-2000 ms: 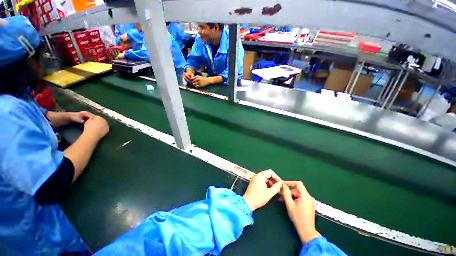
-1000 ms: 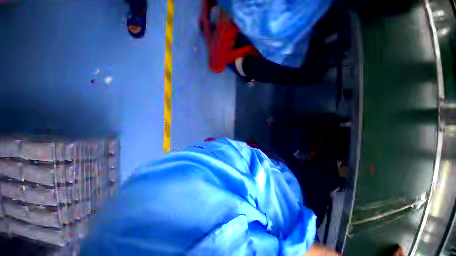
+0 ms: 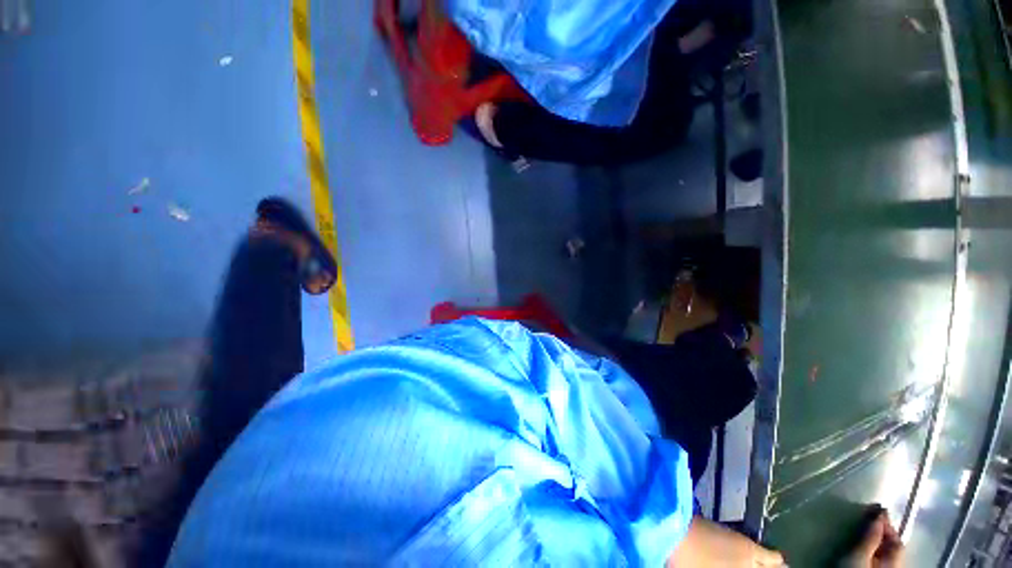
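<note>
The green bench top [image 3: 849, 294] stands at the right, turned on its side by the tilted view. My left hand [image 3: 727, 547] comes out of my blue sleeve [image 3: 444, 455] at the bottom, by the bench edge. It is cut off by the frame, and its fingertips are hidden. A small part of what looks like my right hand [image 3: 880, 541] shows over the bench at the bottom edge, fingers bent. Nothing can be made out in either hand. Shiny thin strips or a seam [image 3: 849, 449] cross the bench above the hands.
A neighbouring person in a blue smock [image 3: 566, 50] sits on a red stool [image 3: 438, 83] at the top. Another red stool edge [image 3: 499, 311] shows beside my smock. A walking person's dark leg [image 3: 253, 322] is near the yellow floor line [image 3: 316, 166]. A blurred stack [image 3: 67, 444] stands lower left.
The view has shifted slightly. The passer-by's foot has come down from the top, with a dark leg now in front of the stack. More of both hands shows at the bottom edge.
</note>
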